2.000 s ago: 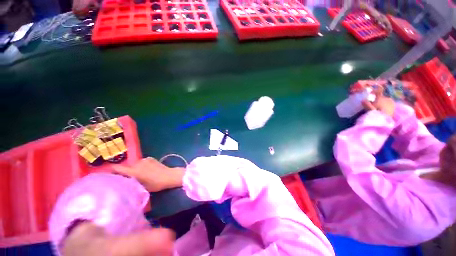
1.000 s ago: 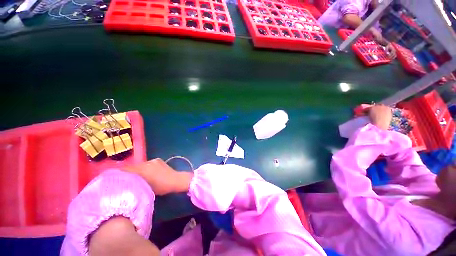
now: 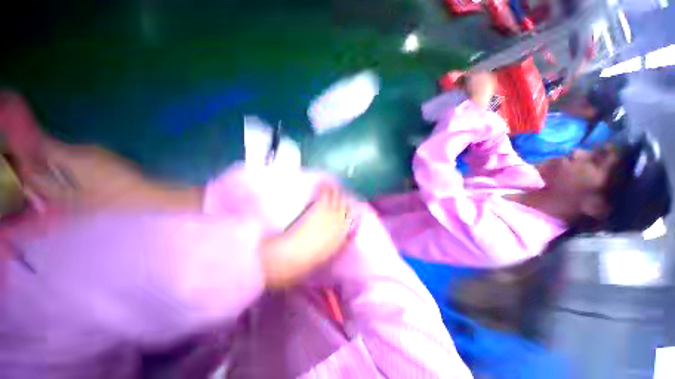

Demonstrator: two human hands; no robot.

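Note:
My left hand (image 3: 311, 240) reaches across to the right and lies against my pink right sleeve (image 3: 392, 274). Whether its fingers grip the cloth is unclear. My right hand (image 3: 96, 170) is at the far left, strongly blurred. Its fingers cannot be made out. A blurred yellow shape (image 3: 9, 189), probably a binder clip, shows beside it at the left edge. A dark pen (image 3: 276, 141) lies on a white scrap (image 3: 257, 141) just beyond my right sleeve.
A white bottle (image 3: 344, 101) lies on the green bench (image 3: 185, 52), with a blurred blue stick (image 3: 203, 109) left of it. A person in a pink smock (image 3: 474, 200) sits at the right, by red trays (image 3: 524, 96). A blue surface (image 3: 503, 344) is below.
The view has swung right and blurred; most of the slotted tray and clips have left it. My left hand has come into view over my right sleeve.

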